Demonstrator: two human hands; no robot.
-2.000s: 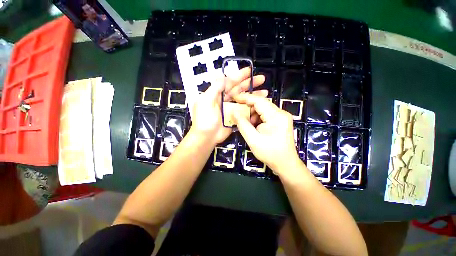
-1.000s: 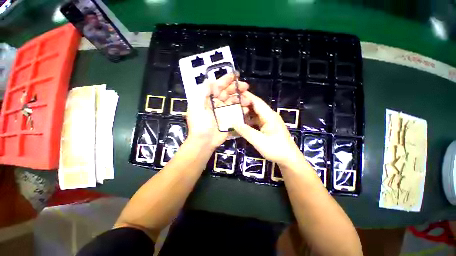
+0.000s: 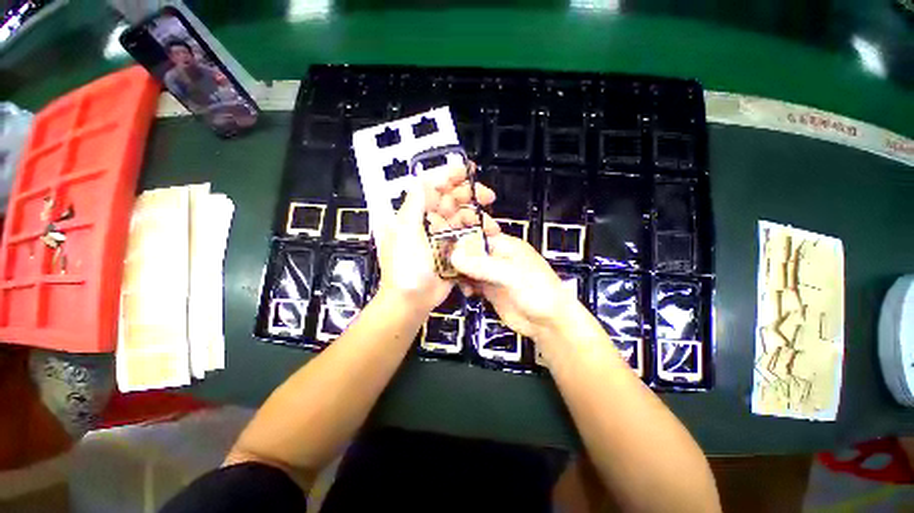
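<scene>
A thin black rectangular frame (image 3: 437, 157) is held above the black blister tray (image 3: 626, 90); fingers show through its opening. My left hand (image 3: 409, 245) supports it from below and the left. My right hand (image 3: 511, 284) holds its lower right end, with the thumb pressed over a tan square adhesive (image 3: 444, 257) at the frame's lower part. The thumb partly hides that piece. A white liner sheet (image 3: 373, 153) with black notched pads lies on the tray, partly behind my left hand. Pockets in the lower rows hold frames with cream square outlines (image 3: 564, 240).
An orange-red divided tray (image 3: 85, 180) holding small bits is at the far left. Beside it are stacked cream adhesive sheets (image 3: 155, 291). A smartphone (image 3: 190, 72) stands at the upper left. A sheet with tan waste strips (image 3: 824, 291) lies right of the tray. A round white object (image 3: 902, 311) is at the right edge.
The white piece seen at the frame's lower part a second ago now looks tan and is partly covered by my right thumb. Both hands stay together on the frame. The view has shifted slightly.
</scene>
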